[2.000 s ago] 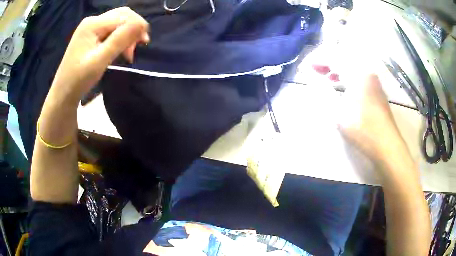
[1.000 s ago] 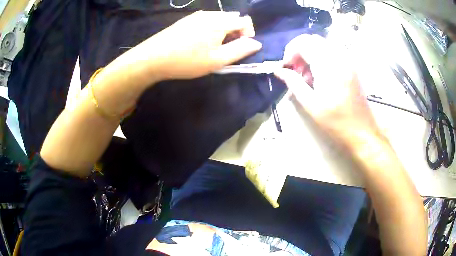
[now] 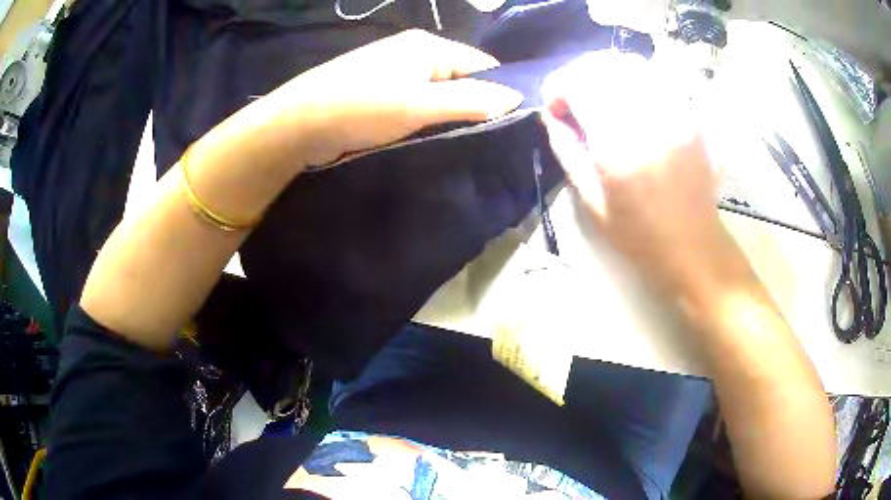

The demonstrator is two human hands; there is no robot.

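Note:
The dark navy garment [image 3: 391, 225] lies across the table and hangs over its front edge. My left hand [image 3: 420, 98] lies on the cloth with thumb and fingers at the seam edge, gripping it. My right hand [image 3: 625, 127] holds the same edge further right, thumb below, its fingers washed out by the lamp. Between the hands the edge shows as a thin pale line; the white piping is mostly hidden. A paper ticket [image 3: 532, 363] hangs over the table's front edge.
Long black shears [image 3: 848, 225] and smaller snips [image 3: 801, 181] lie on the white table [image 3: 772, 283] at right. A ribbed metal machine part [image 3: 700, 26] is at top right. A white cord [image 3: 361, 12] lies on the cloth at the top. The wearer's lap is below.
My left hand has come right onto the cloth edge, and my right hand has moved left to it. The white strip, earlier exposed, has turned mostly out of sight.

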